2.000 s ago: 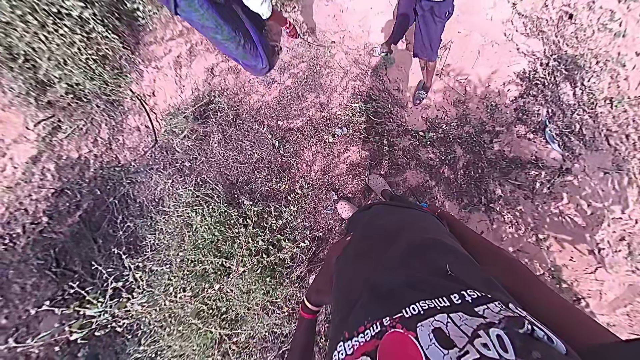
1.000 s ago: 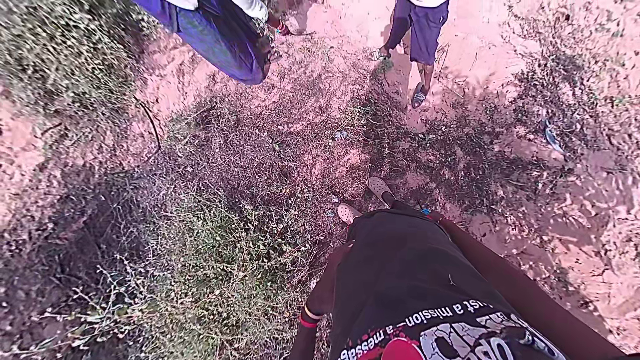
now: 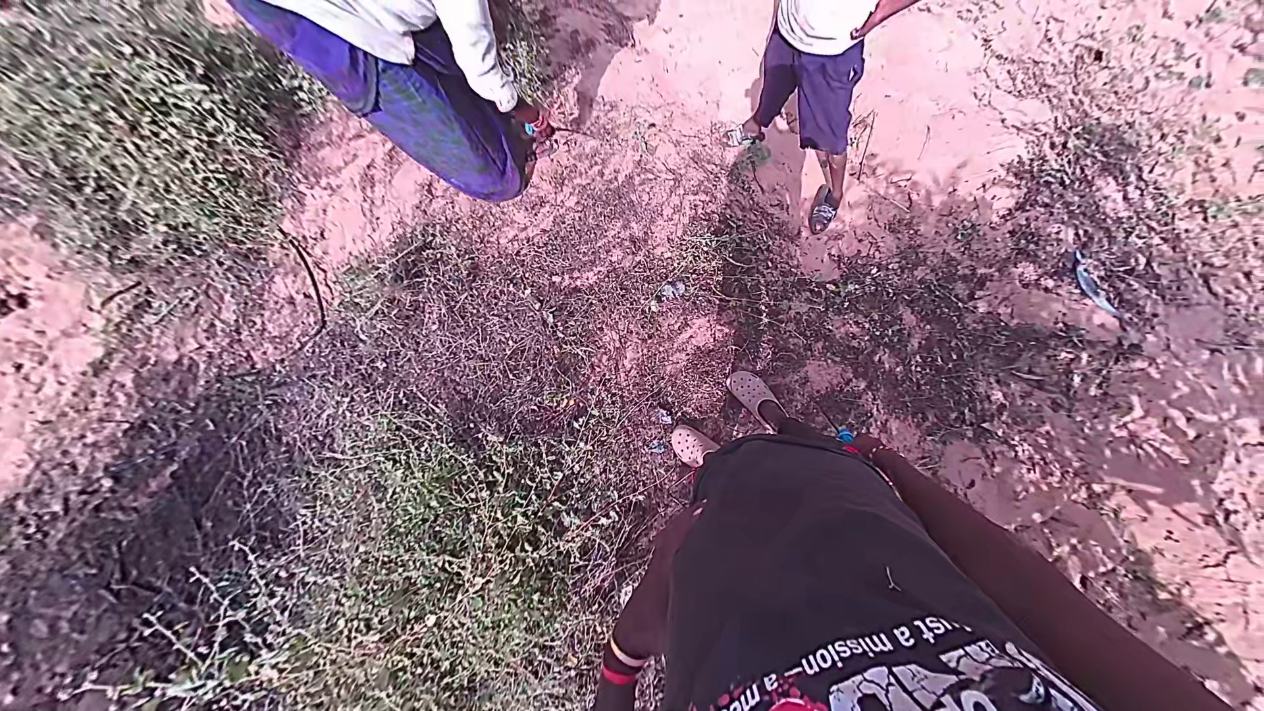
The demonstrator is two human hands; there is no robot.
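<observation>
My right arm reaches down along the right side of my black printed shirt [image 3: 820, 553]. At its end, my right hand [image 3: 866, 445] is small and partly hidden by the shirt's hem, beside a small blue thing [image 3: 845, 434]; whether the hand holds it cannot be told. My left arm is bent at the shirt's left side, with a cream and a red band [image 3: 620, 675] on it; my left hand is not in view. Beyond the hem show my light perforated clogs [image 3: 691, 445], on dirt with dry twigs.
At upper left a person in purple trousers [image 3: 444, 123] bends, one banded hand near the ground. Another person in dark shorts [image 3: 815, 94] stands at the top. Green shrubs [image 3: 434, 553] lie left of me, a curved dark stick [image 3: 314, 281] farther off. A bluish scrap [image 3: 1092, 284] lies right.
The person in purple trousers has come farther into view, and that person's hand has moved a little down and left. My own arms look nearly unchanged.
</observation>
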